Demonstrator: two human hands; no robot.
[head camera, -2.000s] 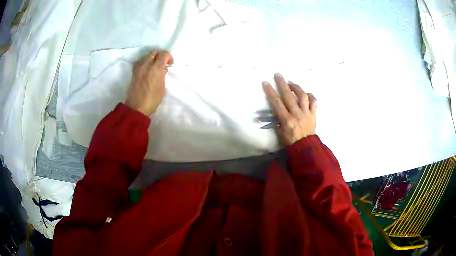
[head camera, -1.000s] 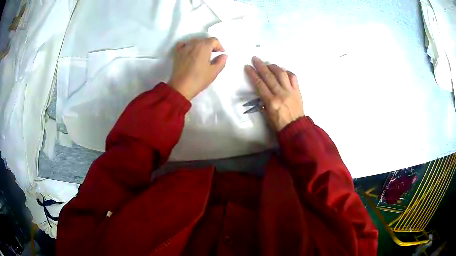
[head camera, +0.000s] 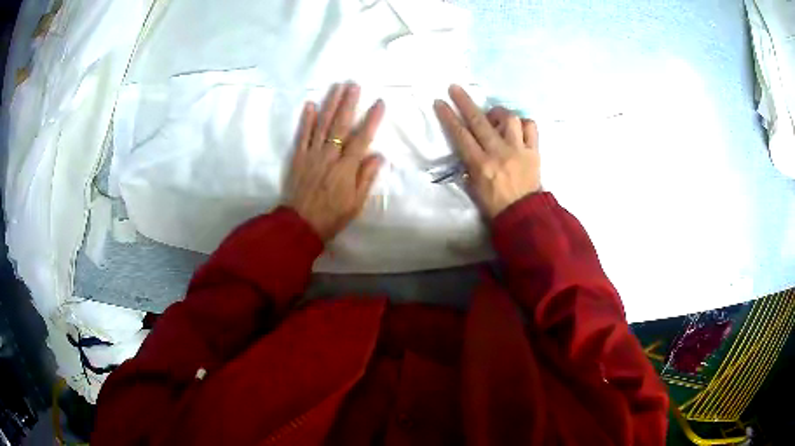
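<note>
A white cut panel (head camera: 205, 161) lies across the table, its curved edge towards me, with soft creases between my hands. My left hand (head camera: 334, 170) rests flat on it with fingers spread, holding nothing. My right hand (head camera: 499, 161) lies on the cloth to the right, index and middle fingers extended, the other fingers curled. Thread snips (head camera: 447, 174) are held in its palm; only their dark pointed blades show, pointing left. Their body is hidden under the hand. The cloth's right part is overexposed and its edges there cannot be told.
A pale blue-grey table cover (head camera: 139, 274) shows at the lower left. Long layered white cloth (head camera: 52, 174) lies along the left edge, more white cloth (head camera: 774, 87) at the upper right. A bundle with dark ties (head camera: 90, 348) is low left. A yellow wire basket (head camera: 754, 357) stands low right.
My left hand has moved right along the cloth, then flattened with its fingers spread. My right hand moved left, then slightly back right, keeping the snips. The view has shifted slightly.
</note>
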